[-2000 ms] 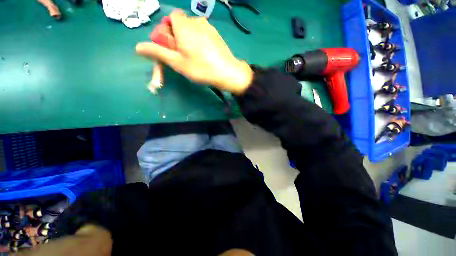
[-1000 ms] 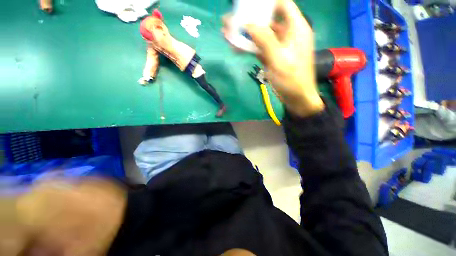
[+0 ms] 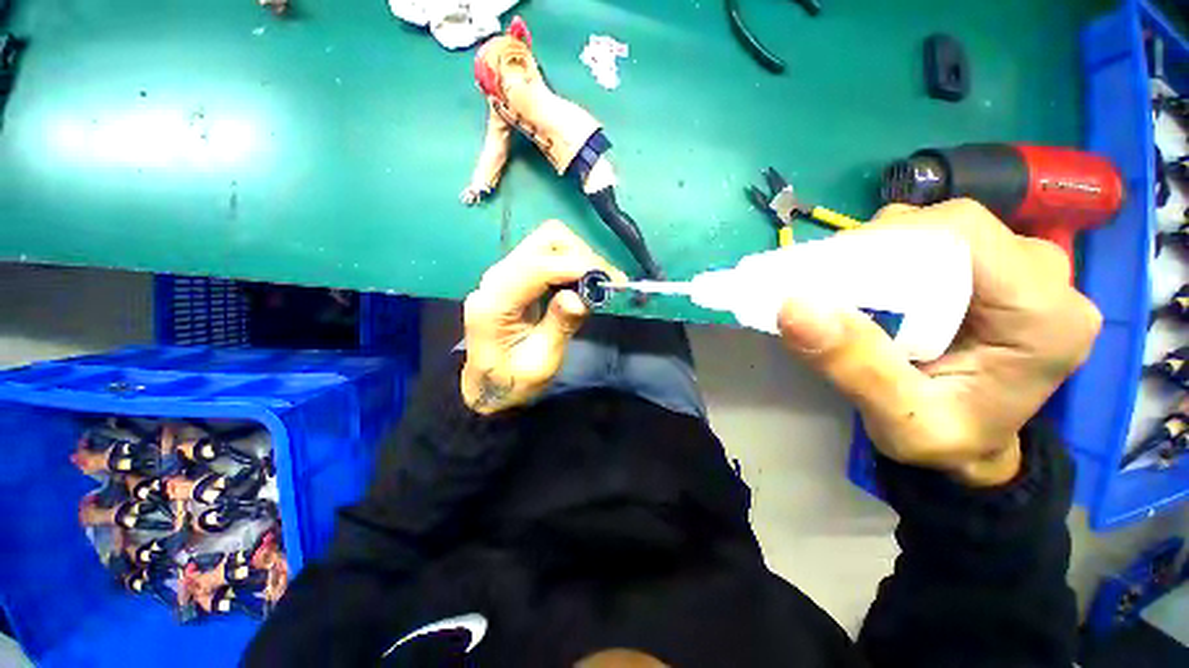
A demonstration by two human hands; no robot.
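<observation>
My left hand (image 3: 526,313) pinches a small black leg joint end (image 3: 595,290) in front of the bench edge, its round opening facing up and right. The rest of that part is hidden in the hand. My right hand (image 3: 965,339) holds a white glue bottle (image 3: 854,281) on its side, with the thin nozzle tip at the opening. A figure body (image 3: 548,118) with pink-red hair, tan top and dark skirt lies on the green bench, one black-stockinged leg (image 3: 622,228) pointing toward the bench edge behind the hands.
Yellow-handled side cutters (image 3: 785,202) and a red heat gun (image 3: 1043,185) lie at right, near a small black block (image 3: 947,68). White crumpled wipe (image 3: 456,16) at the far side. Blue tray (image 3: 1108,261) with figures at right; deep blue bin (image 3: 293,457) with figures at lower left.
My left hand has come up from the lower left with the black part. My right hand has brought the bottle down to it. The view has shifted left. The figure still lies on the bench.
</observation>
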